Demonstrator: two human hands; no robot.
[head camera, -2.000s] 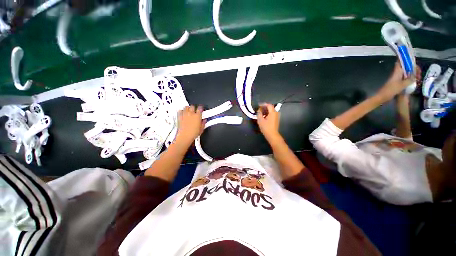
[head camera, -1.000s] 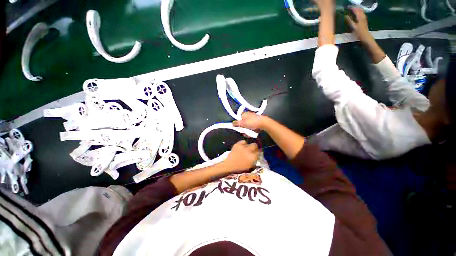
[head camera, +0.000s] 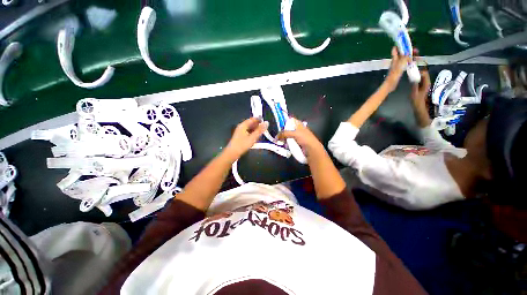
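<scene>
My right hand [head camera: 297, 133] grips a white curved housing [head camera: 271, 95] with a bright blue battery strip along its inside; the narrow end shows below the hand. My left hand [head camera: 247, 133] is just left of it, fingertips bent together by a slimmer white curved arm [head camera: 256, 105]. Whether the fingers pinch it cannot be told. Another white curved arm [head camera: 236, 171] lies on the black bench below my hands. Its upper part passes behind them.
A heap of white half shells [head camera: 124, 152] with round vents lies on the left. White hook-shaped arms [head camera: 145, 43] lie on the green belt [head camera: 231, 52] beyond the pale rail [head camera: 219, 89]. At right, a person's hands [head camera: 396, 69] hold a similar housing; more parts [head camera: 451, 98] lie beyond.
My left hand has moved up from near my shirt to beside the housing. My right hand now grips the housing with the blue strip. The neighbour's hands have come back from the belt with a housing.
</scene>
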